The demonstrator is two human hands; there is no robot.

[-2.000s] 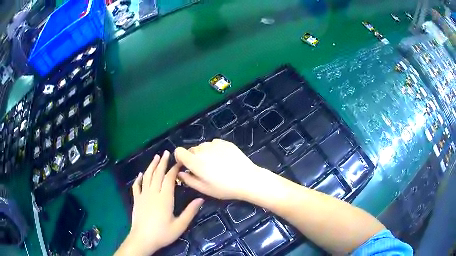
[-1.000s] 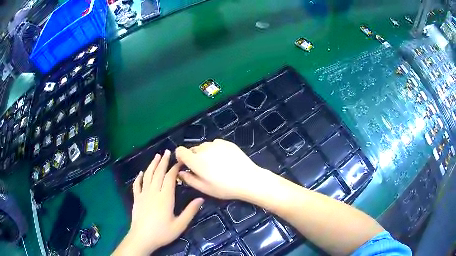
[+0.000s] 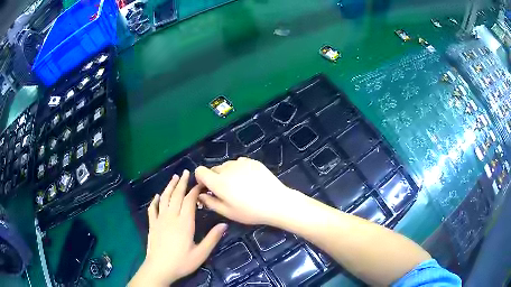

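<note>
My left hand [image 3: 176,227] lies over the left part of the near black blister tray [image 3: 367,120], fingers extended and thumb apart. My right hand [image 3: 241,188] comes from the right, its thumb and fingers closed against my left index finger. A tiny silvery bit of a small part [image 3: 200,205] shows between the hands; the rest is hidden under the fingers. Whether my left hand grips it cannot be seen. Dark square pieces [image 3: 303,137] lie in several tray pockets. A watch body [image 3: 222,106] with white and yellow inside lies on the green surface behind the tray.
Another watch body [image 3: 329,53] lies farther back. A left blister tray [image 3: 115,182] holds rows of watch bodies, with a blue bin [image 3: 75,45] behind. A black rectangle [image 3: 75,249] and small round parts [image 3: 101,266] lie lower left. Shiny clear sheeting [image 3: 414,106] lies right.
The watch bodies on the green surface behind the tray have shifted left and a little nearer, while the trays stay put. My hands have hardly moved.
</note>
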